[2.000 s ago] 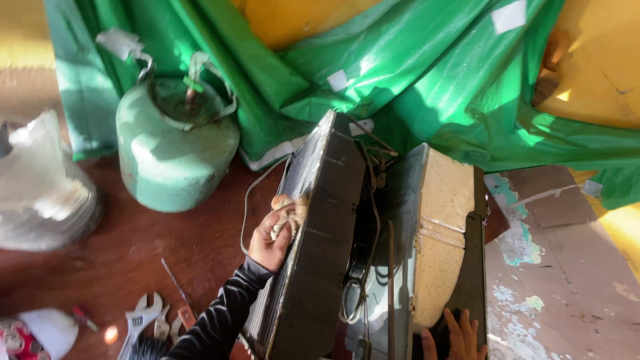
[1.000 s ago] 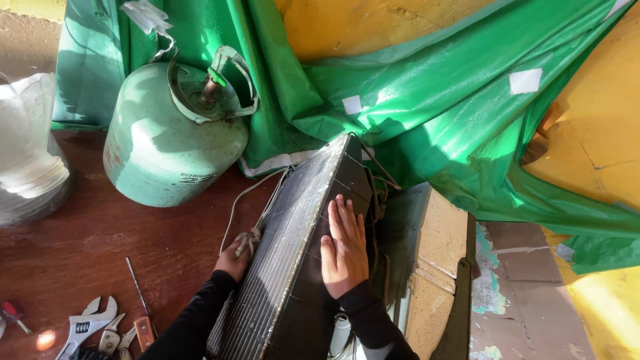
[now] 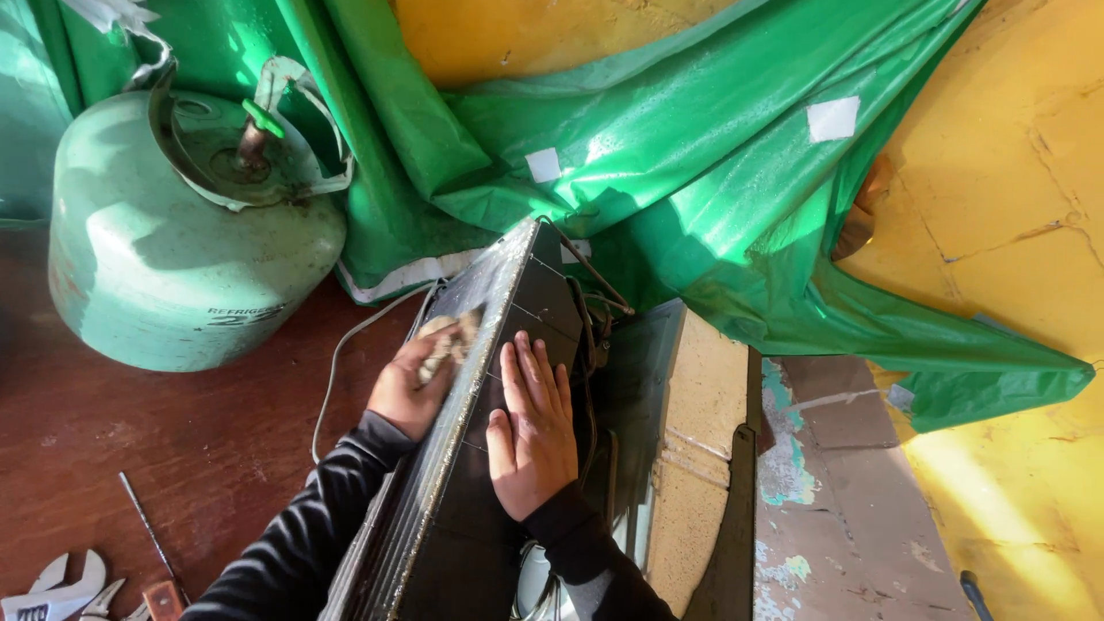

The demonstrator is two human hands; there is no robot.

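A dark panel-like unit (image 3: 517,345) with a ribbed left face and a smooth black right face stands tilted in the middle. My left hand (image 3: 417,379) grips a crumpled pale cloth (image 3: 450,345) against the ribbed face, near its upper part; the cloth is slightly blurred. My right hand (image 3: 533,423) lies flat on the black face, fingers together and pointing up, thumb apart, holding nothing. Just right of the unit is a housing with tan foam insulation (image 3: 703,431). Thin cables show between the two.
A pale green refrigerant cylinder (image 3: 194,250) with a green valve handle stands at the left on a reddish-brown surface. An adjustable wrench (image 3: 60,591) and a screwdriver (image 3: 164,595) lie at lower left. Green plastic sheeting (image 3: 673,155) hangs against the yellow wall (image 3: 1018,190).
My right hand has moved from the foam-lined housing onto the black face, where it has stayed since a second ago. My left hand and the cloth have shifted along the ribbed face.
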